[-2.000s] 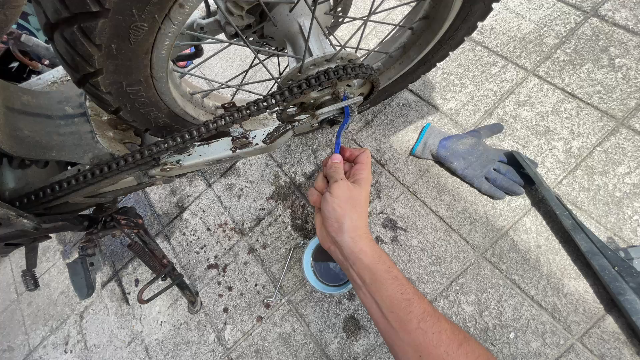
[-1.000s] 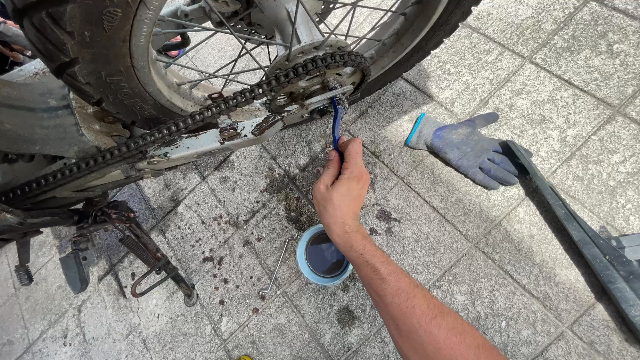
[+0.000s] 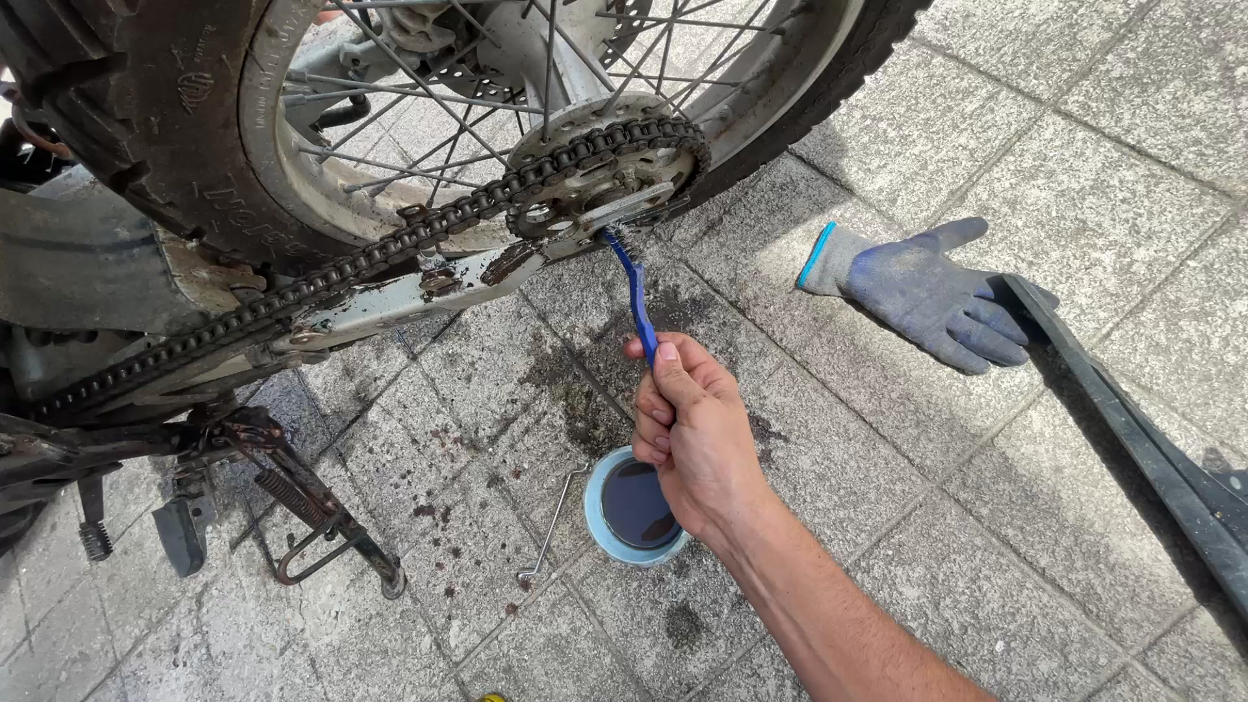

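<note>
My right hand grips the lower end of a blue-handled brush. Dark bristles meet the underside of the swingarm end, just below the rear sprocket of a motorcycle. A greasy drive chain runs around the sprocket and along the scuffed, light-coloured swingarm. Partly behind my wrist, a light blue round container holds dark liquid. My left hand is out of the frame.
On the paving at right lies a grey-blue coated work glove, beside a long dark bar. A bent metal rod rests left of the container. The side stand reaches down at lower left. Dark stains mark the tiles.
The brush head has moved from over the swingarm end by the axle to its lower edge. My right hand still holds the handle.
</note>
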